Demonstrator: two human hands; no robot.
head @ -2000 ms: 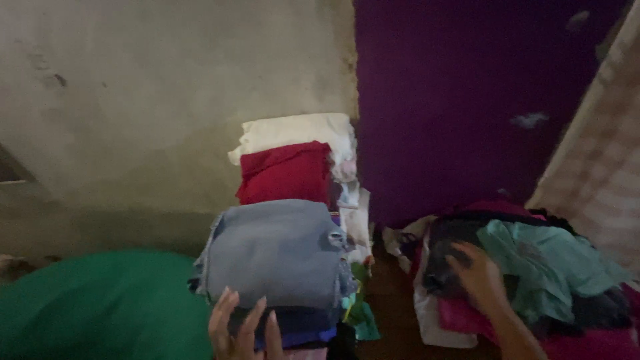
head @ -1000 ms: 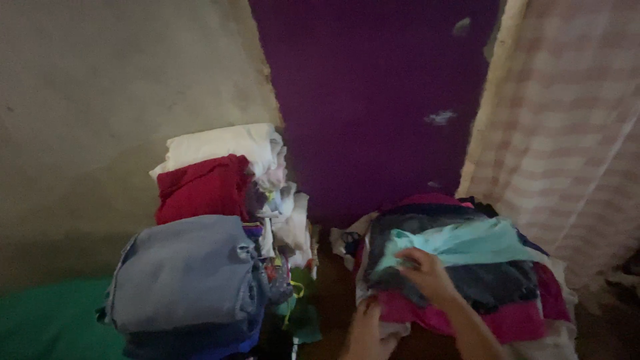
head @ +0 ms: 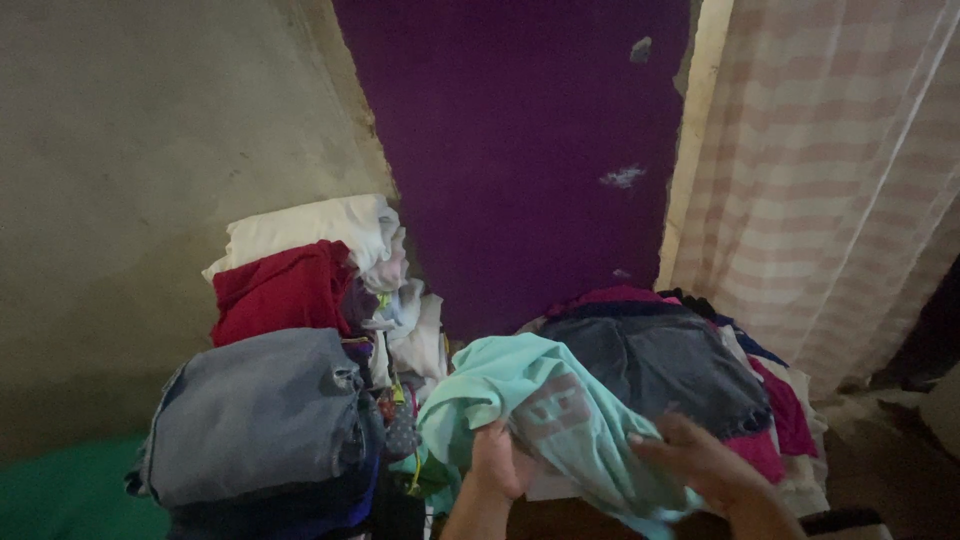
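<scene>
A mint-green garment (head: 555, 420) with a darker printed patch hangs bunched between my hands, in front of the right-hand clothes pile. My left hand (head: 501, 459) grips its lower left part, with cloth draped over the fingers. At its right edge my right hand (head: 686, 457), slightly blurred, pinches the fabric. Behind it, dark grey denim (head: 660, 367) lies on top of the pile, over magenta cloth (head: 757, 454). To the left stand folded blue jeans (head: 251, 416), a folded red cloth (head: 281, 289) and a folded white cloth (head: 311, 229).
Small mixed garments (head: 409, 337) are stacked beside the folded piles. Green fabric (head: 79, 487) lies at the lower left. A purple panel (head: 525, 150) rises behind, between a bare grey wall (head: 165, 112) and a striped curtain (head: 825, 187).
The mint-green garment, lying on the right pile in the earlier frames, is now lifted off and held to the left of it. My left hand has moved from the folded jeans to this garment. The view has turned right.
</scene>
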